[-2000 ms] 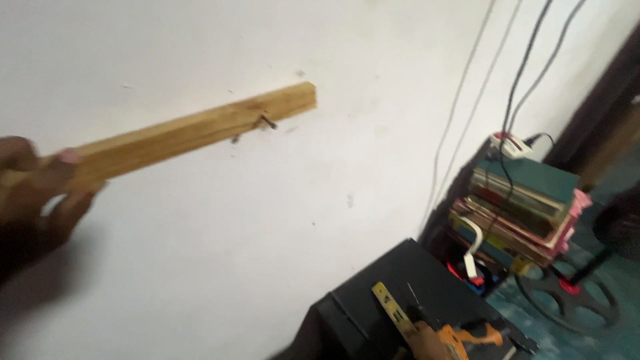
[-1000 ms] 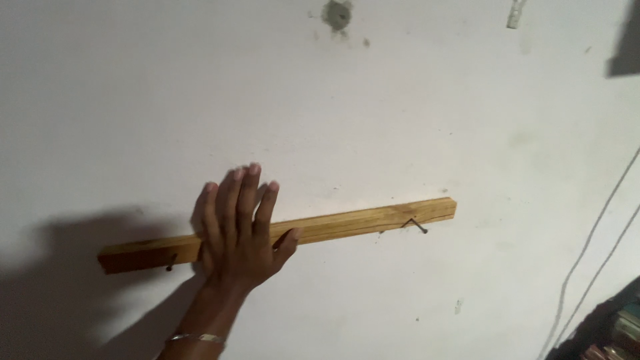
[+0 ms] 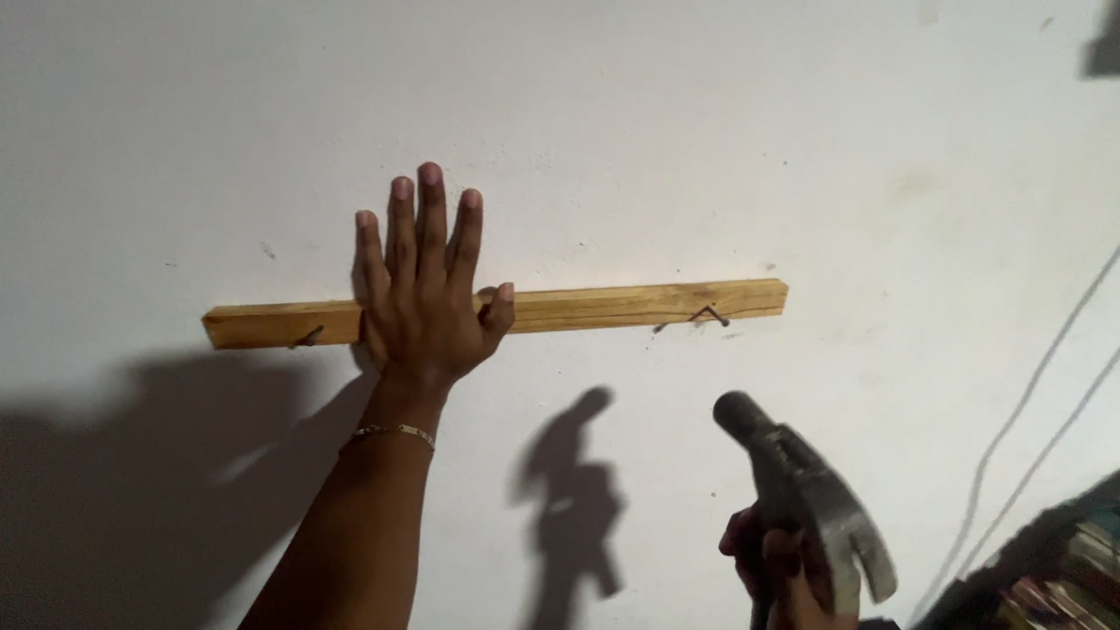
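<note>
A long wooden strip (image 3: 612, 306) lies nearly level against a white wall. My left hand (image 3: 429, 306) presses flat over its left half, fingers spread and pointing up, with a thin bracelet on the wrist. A bent nail (image 3: 710, 312) sticks out near the strip's right end, and another nail (image 3: 310, 336) shows near its left end. Below and to the right of the strip, my right hand (image 3: 787, 569) grips a claw hammer (image 3: 809, 490) close to its head. The hammer does not touch the strip, and most of its handle is hidden or out of view.
Two thin cables (image 3: 1019, 420) run down the wall at the right. A blurred stack of books (image 3: 1063, 586) stands in the lower right corner. Shadows of the arm and hammer fall across the wall. A dark object (image 3: 1102, 48) is partly visible at the upper right edge.
Two seconds ago my left hand held the strip's left end; by one second ago it lay flat over it, as now. My right hand has come up with the hammer, unseen one second ago.
</note>
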